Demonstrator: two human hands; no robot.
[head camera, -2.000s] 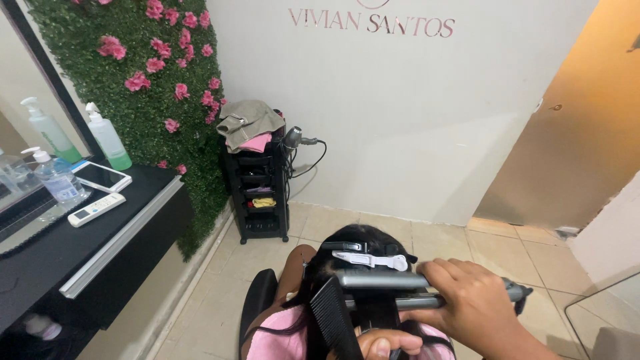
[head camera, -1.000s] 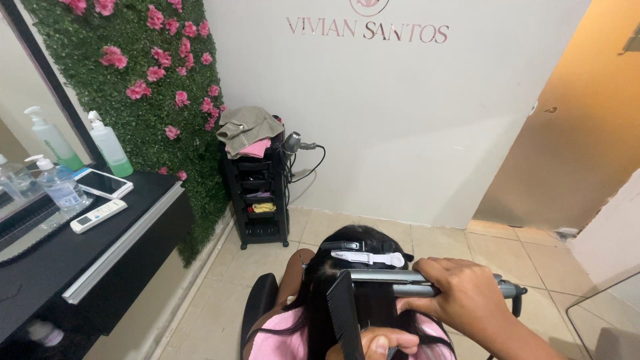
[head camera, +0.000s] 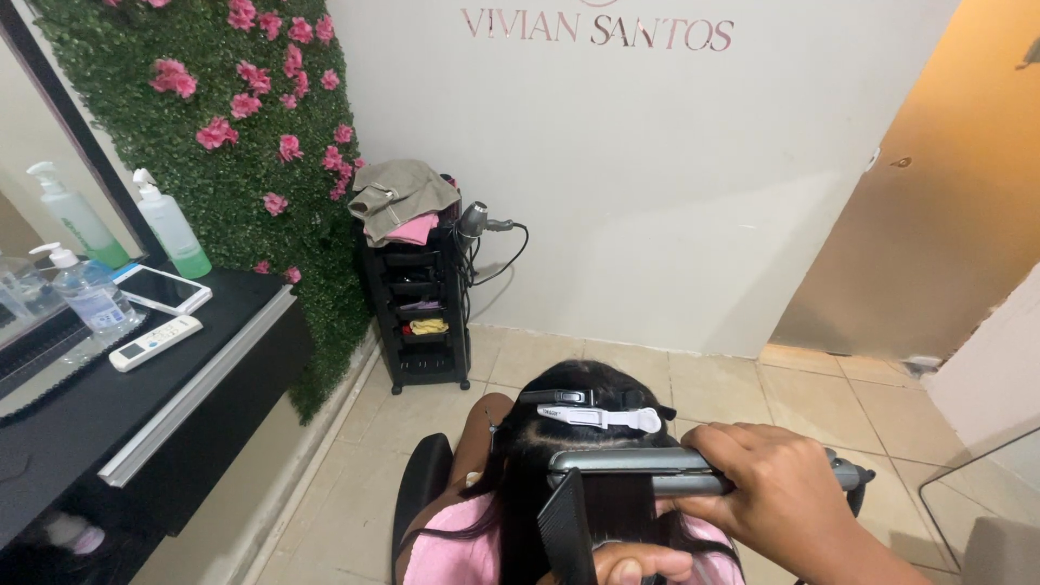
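A person with long black hair (head camera: 520, 487) sits below me, seen from behind. A white hair clip (head camera: 601, 418) and a black clip (head camera: 561, 397) hold the hair on top of the head. My right hand (head camera: 764, 479) grips a grey flat iron (head camera: 642, 461), which lies across a straight section of hair near the roots; its plates are close together. At the bottom edge, my left hand (head camera: 634, 562) holds a black comb (head camera: 569, 528), tilted up beside the iron's tip. The hair section runs down by the left fingers; how they hold it is partly hidden.
A black trolley (head camera: 418, 325) with folded cloths and a hair dryer (head camera: 473, 223) stands by the wall. On the black counter (head camera: 236, 325) at left are pump bottles (head camera: 173, 223), a white phone (head camera: 162, 289) and a remote control (head camera: 155, 343). A black chair part (head camera: 422, 487) is beside the person.
The comb, more tilted two seconds ago, stands more upright beside the iron. The iron remains across the hair close to the head, in my right hand.
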